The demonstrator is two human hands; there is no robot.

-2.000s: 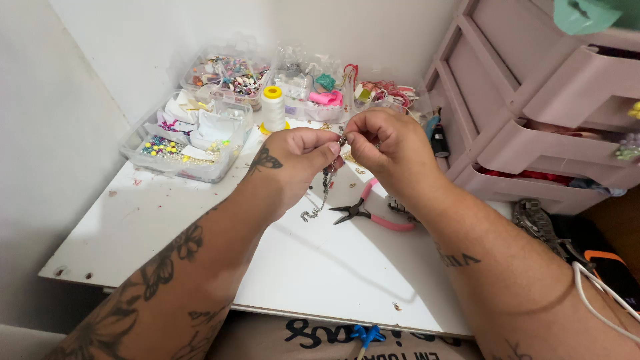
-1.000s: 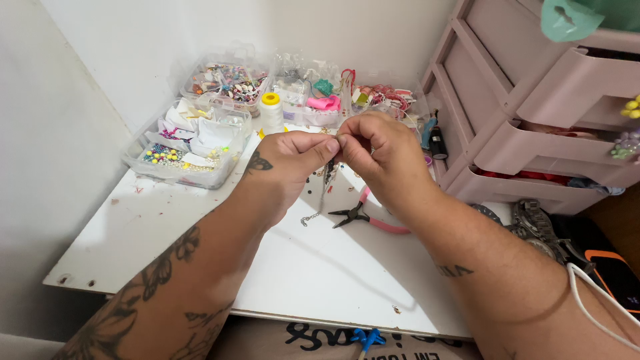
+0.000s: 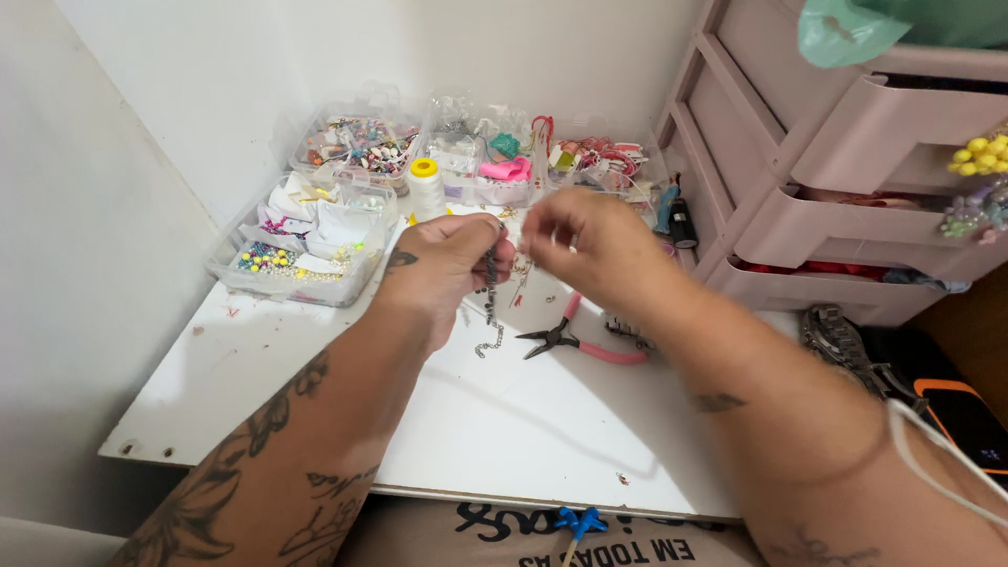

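Observation:
My left hand pinches the upper end of a dark beaded strand between thumb and forefinger. The strand hangs down and ends in a short silver chain near the white tabletop. My right hand is just to the right, apart from the strand, its fingers curled and slightly blurred; whether anything small is between its fingertips cannot be told. Pliers with pink handles and dark jaws lie spread on the tabletop, below my right hand. A white thread spool with a yellow top stands behind my left hand.
Clear plastic boxes of beads, charms and red cords line the back and left. A pink drawer unit is at the right. Metal watches lie at the right edge, beside a black and orange device. Small findings are scattered on the white tabletop.
My right hand has come away from my left fingers, where the two hands met a second ago. My left hand keeps its pinch on the strand.

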